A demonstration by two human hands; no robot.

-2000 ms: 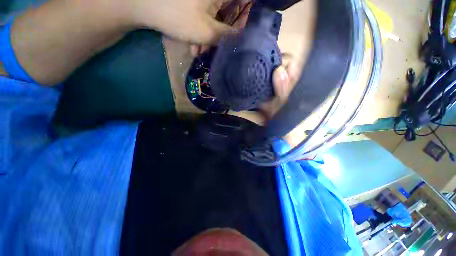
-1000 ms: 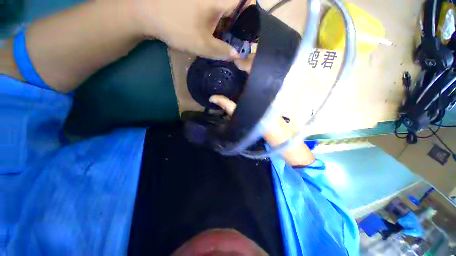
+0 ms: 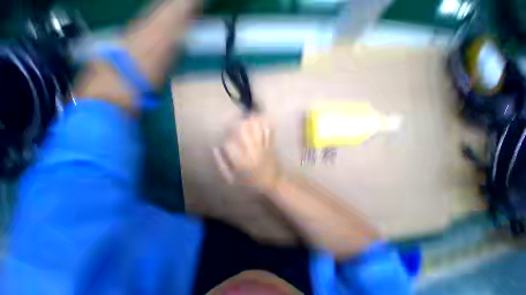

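The frame is strongly blurred. A black cable (image 3: 241, 86) runs down from the far edge of the cardboard sheet (image 3: 398, 196) to the fingertips of my right hand (image 3: 248, 147). My right hand's fingers look curled, but blur hides whether they grip the cable. My left hand (image 3: 181, 8) reaches to the top edge, left of the cable; its fingers are cut off or blurred. A blue band is on my left wrist. A yellow glue bottle (image 3: 343, 125) lies on the sheet, right of my right hand, its nozzle pointing right.
Black headsets lie heaped at the left edge (image 3: 29, 98) and right edge (image 3: 510, 155). An amber-and-white roll (image 3: 487, 64) sits at the upper right. A pale strip (image 3: 277, 37) crosses behind the sheet. Two printed characters are below the bottle.
The headset and its open cup have left my hands and the work area. My left hand has moved up and away. My right hand now lies near the cable. The view has shifted.
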